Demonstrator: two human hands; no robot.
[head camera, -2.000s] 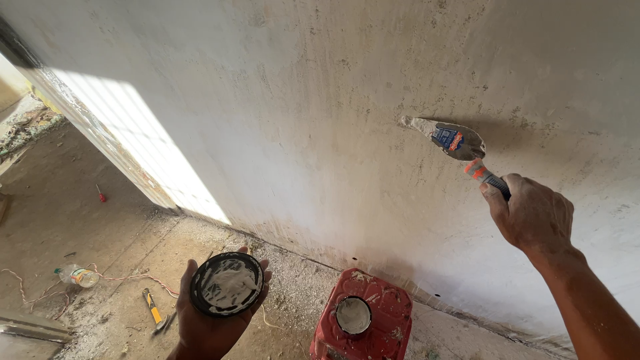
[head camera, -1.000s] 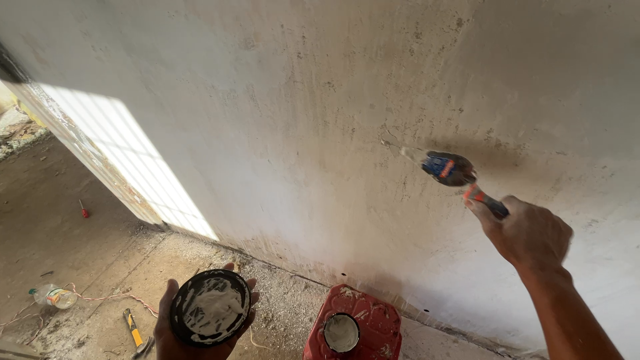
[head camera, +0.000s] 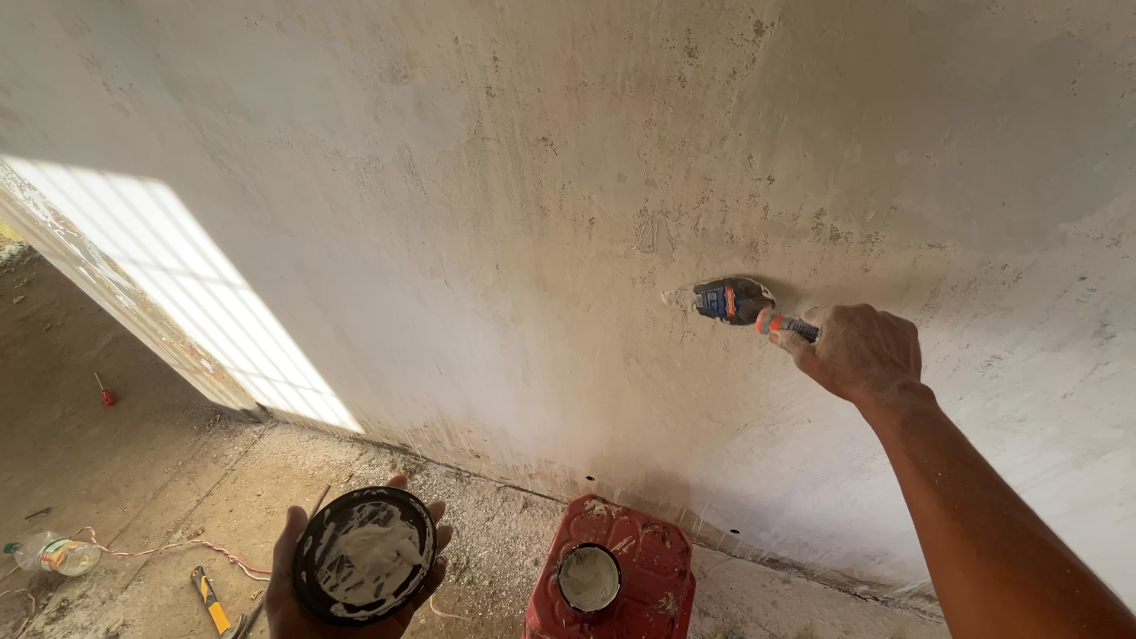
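My right hand (head camera: 856, 351) grips the grey and orange handle of a pointed trowel (head camera: 732, 300). The blade, smeared with pale paste at its tip and edge, lies against or very close to the plastered wall (head camera: 550, 266); exact contact cannot be told. At the lower left, my left hand (head camera: 293, 577) holds a round black lid (head camera: 364, 555) from below, fingers around its rim, with whitish paste spread inside it. Between the hands, at the foot of the wall, stands a red plastic container (head camera: 652, 568) with a round vessel of paste (head camera: 589, 577) on top.
On the dusty floor at left lie a clear plastic bottle (head camera: 67, 553), a twisted wire (head camera: 177, 543), a tool with a yellow and black handle (head camera: 209, 600) and a red-handled screwdriver (head camera: 106, 396). Debris lines the wall's base. Barred sunlight falls beside the wall's left edge (head camera: 133, 302).
My right hand and the trowel have moved lower on the wall. The left hand still holds the lid. The view has shifted somewhat.
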